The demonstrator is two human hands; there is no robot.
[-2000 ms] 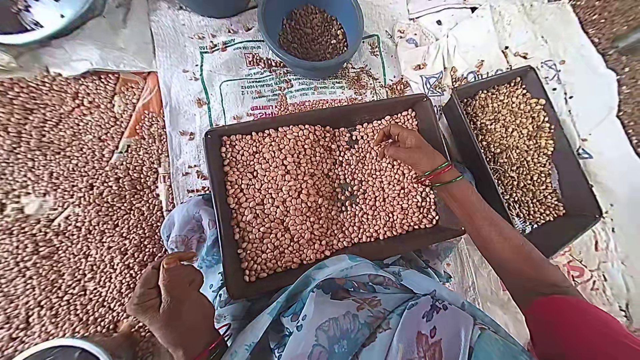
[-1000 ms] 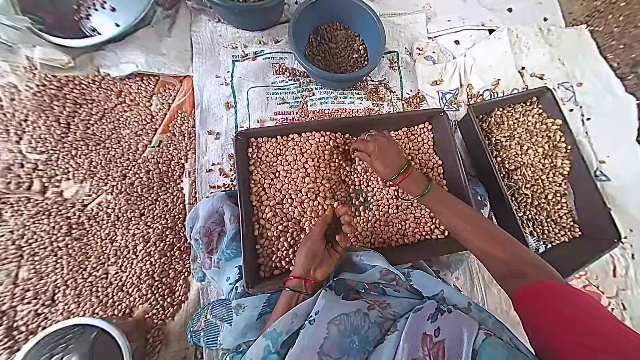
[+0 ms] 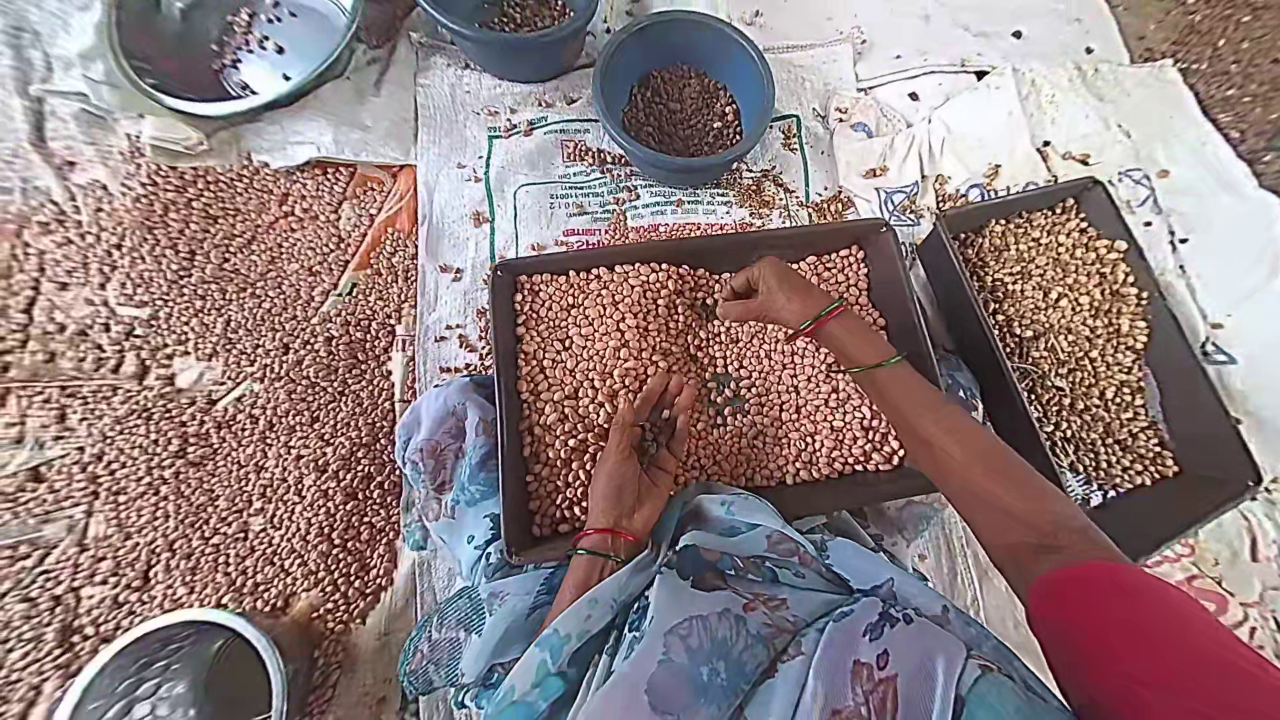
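Note:
A dark rectangular tray [image 3: 505, 400] of pinkish-tan nuts or seeds [image 3: 600, 330] rests against my lap. My left hand [image 3: 643, 455] lies palm up over its near edge, fingers slightly curled around a few small dark bits in the palm. Above the upper middle of the same tray is my right hand [image 3: 765, 293], its thumb and fingertips pinched together; whether anything is between them cannot be made out. Small dark gaps show among the nuts between the two hands.
A second dark tray [image 3: 1190, 390] with brownish pods stands at right. Beyond the first tray are a blue bowl [image 3: 683, 100] of dark bits, another blue bowl [image 3: 525, 40] and a metal basin [image 3: 235, 50]. Nuts [image 3: 200, 400] cover the left ground; a metal container [image 3: 175, 670] is at lower left.
My left hand has come from outside the tray's left side to over its near edge. My right hand met it near the tray's middle one second ago and is now apart, farther right.

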